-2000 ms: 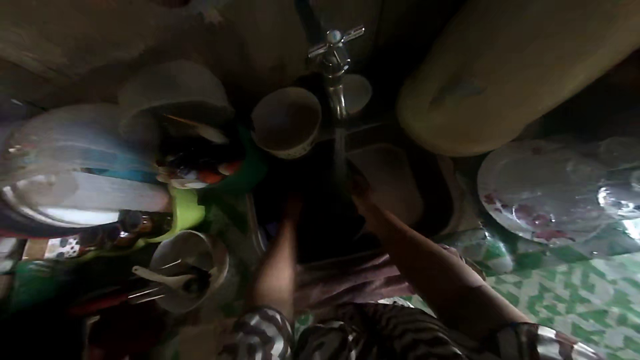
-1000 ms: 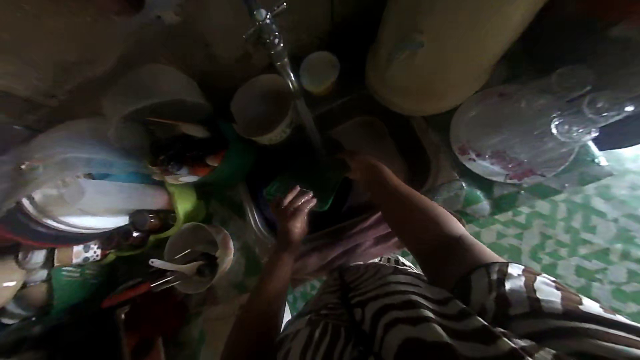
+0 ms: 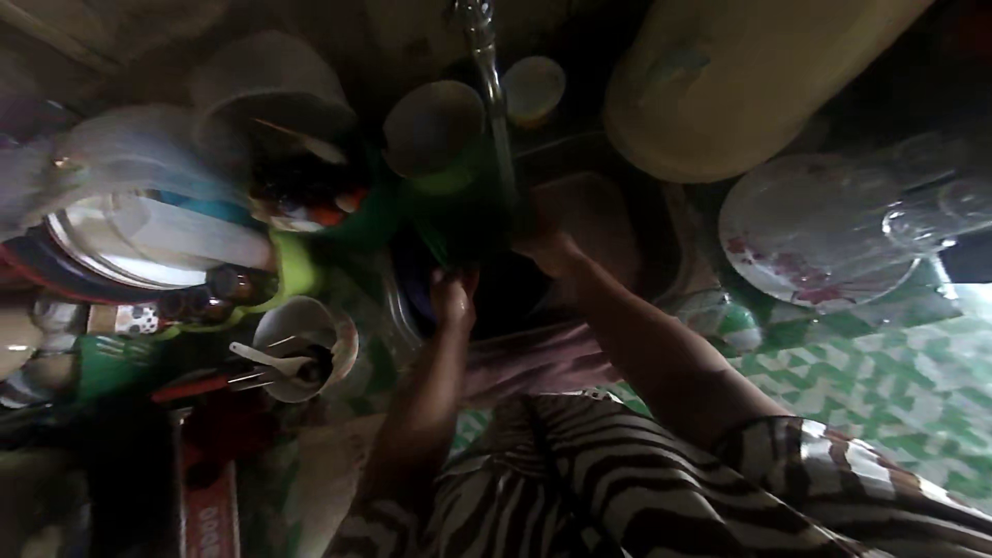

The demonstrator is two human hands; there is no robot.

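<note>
Water runs from the metal faucet (image 3: 482,39) over a dark green plastic container (image 3: 465,221) in the sink (image 3: 678,232). My left hand (image 3: 455,298) grips the container's near left edge. At its right side is my right hand (image 3: 550,249), its fingers dim in shadow, seemingly holding that edge. Below the container, a dark basin lies in the sink. To the right in the sink rests a pale rectangular tray or lid (image 3: 593,209). A pink cloth (image 3: 535,363) hangs along the sink's front edge.
Behind the sink stand a white tub (image 3: 434,128), a small round container (image 3: 535,87) and a large yellowish vessel (image 3: 697,85). Right is a flowered plate (image 3: 806,240) with clear glasses (image 3: 926,221). Left are a lime-green rack (image 3: 294,267), plates (image 3: 116,240) and a bowl with a white spoon (image 3: 287,364).
The green container is raised and spans the space between my hands under the water. My left hand, earlier apart with its fingers visible, is now at the container's edge. The view has shifted.
</note>
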